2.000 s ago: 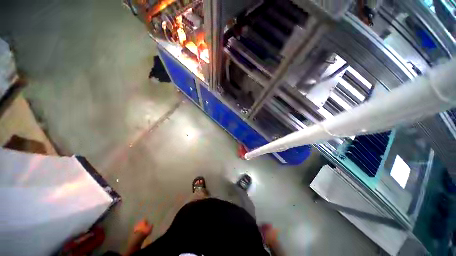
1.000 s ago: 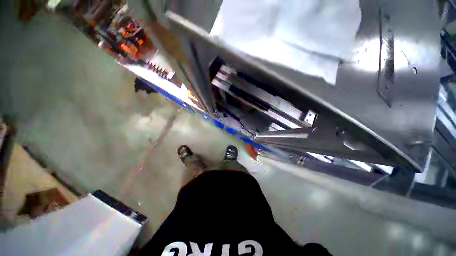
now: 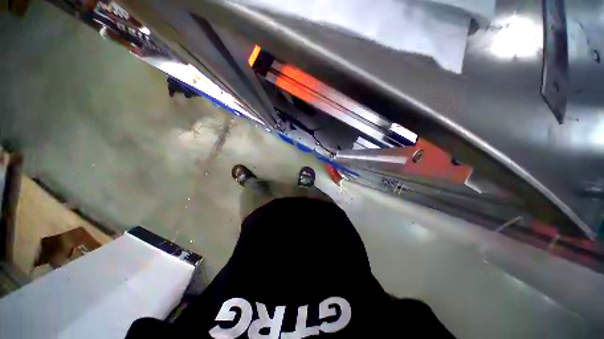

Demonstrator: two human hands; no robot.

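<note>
Neither my left hand nor my right hand is in the picture; only my dark shirt with white letters shows at the bottom. Nearest in front is the machine, with a large grey metal cover panel (image 3: pixel 503 126) spreading over the upper right. A crumpled white sheet (image 3: pixel 404 30) lies on the panel at the top. Below the panel's edge a gap shows silver bars (image 3: pixel 338 106) with an orange-red glow at their left part. An orange-red patch (image 3: pixel 440 162) shows at the gap's right end. What my hands hold is hidden.
A white-topped box or cabinet (image 3: pixel 119 285) stands at lower left, beside a cardboard box (image 3: pixel 66 245). Grey floor (image 3: pixel 132 132) runs between it and the machine. My two sandalled feet stand near the machine's blue base (image 3: pixel 304 152).
The view has moved in close to the machine, and the grey panel now fills the upper right. Both hands, seen low two seconds ago, are out of view. The long pale tube has left the picture.
</note>
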